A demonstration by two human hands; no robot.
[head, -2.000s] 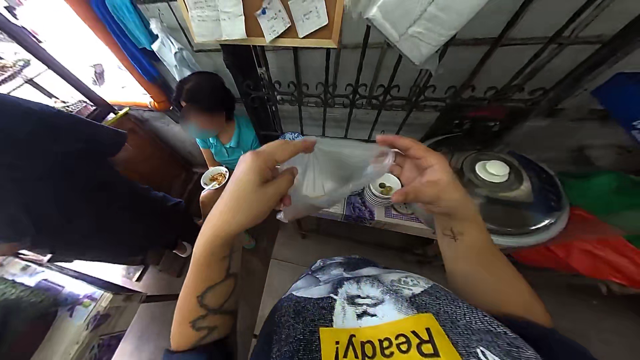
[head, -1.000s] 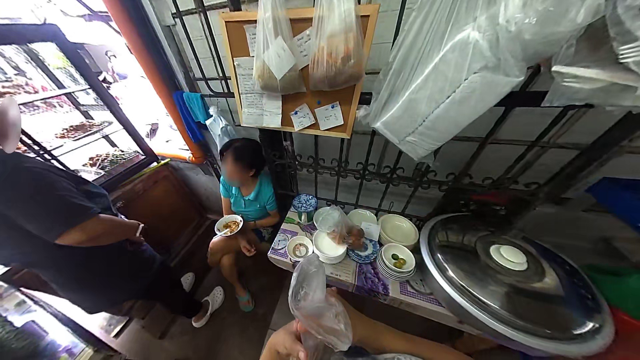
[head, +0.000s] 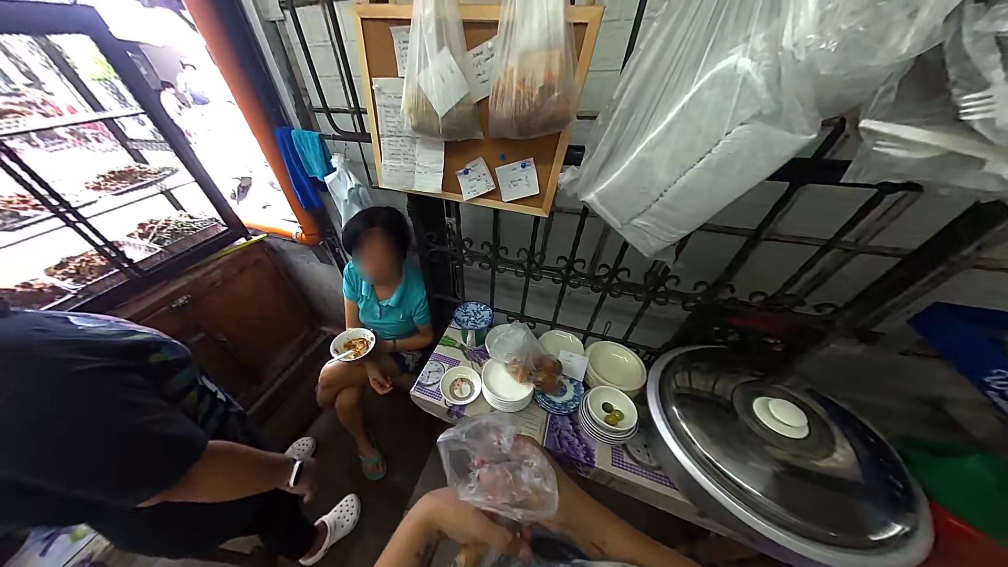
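Observation:
A clear plastic bag (head: pixel 498 461) is spread over my right hand (head: pixel 512 465) at the lower middle, so the fingers blur through the film. Whether that hand is inside or behind the bag is hard to tell. My left hand (head: pixel 492 526) is bent in at the bag's lower edge and grips the plastic there. Just beyond stands a table with a stack of white bowls (head: pixel 506 386), a bowl holding small green fruits (head: pixel 612 411), a plastic bag of brown round items (head: pixel 535 366) on blue plates, and a blue-patterned container (head: pixel 473 316).
A large lidded metal pot (head: pixel 787 457) fills the right. A seated person (head: pixel 386 307) holds a bowl of food (head: pixel 352 345). Another person (head: pixel 102 409) stands at left. Filled plastic bags (head: pixel 531 79) hang before a corkboard (head: pixel 465 177); a bagged white pack (head: pixel 693 181) hangs nearby.
The bag was stretched between both raised hands, then held lower in front of the table. Now it lies over my right hand. The view has shifted to show more of the wall.

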